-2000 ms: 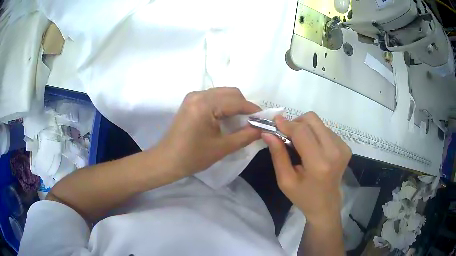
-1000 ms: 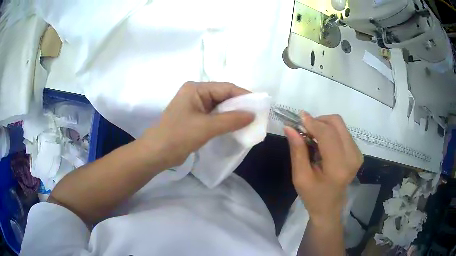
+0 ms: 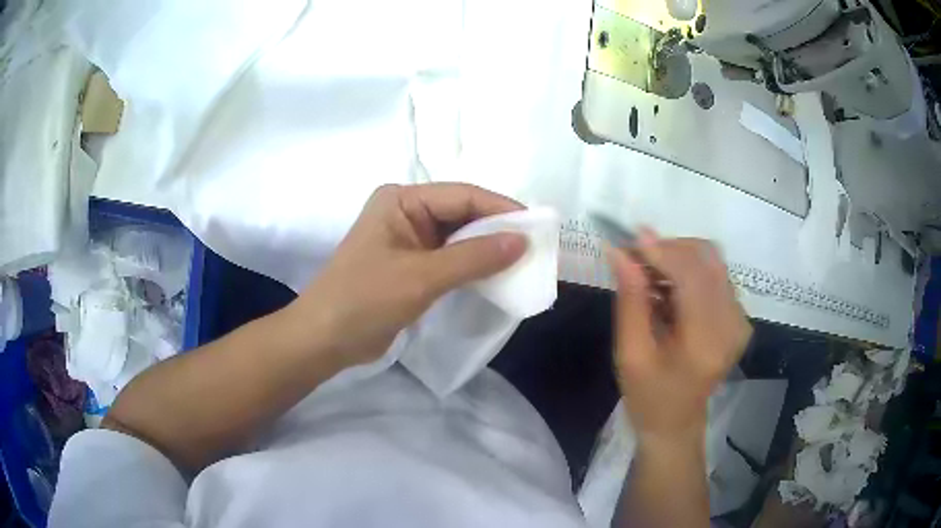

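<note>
My left hand (image 3: 413,258) pinches the edge of a small white cloth piece (image 3: 521,273) between thumb and fingers, near the front edge of the table. Its lower part hangs over my lap. My right hand (image 3: 676,320) holds small metal snips (image 3: 616,231), blurred, with the blades pointing up and left, to the right of the cloth and apart from it. A large white garment panel (image 3: 299,124) lies over the table behind my left hand.
The sewing machine head (image 3: 774,36) and its metal bed plate (image 3: 702,144) are at upper right. A printed ruler (image 3: 805,297) runs along the table's front edge. A blue bin (image 3: 196,278) of white scraps is at left. More scraps (image 3: 841,438) are at lower right.
The snips were at the cloth edge between my hands; my right hand has moved right, away from it. My left hand has turned the cloth so more of its face shows.
</note>
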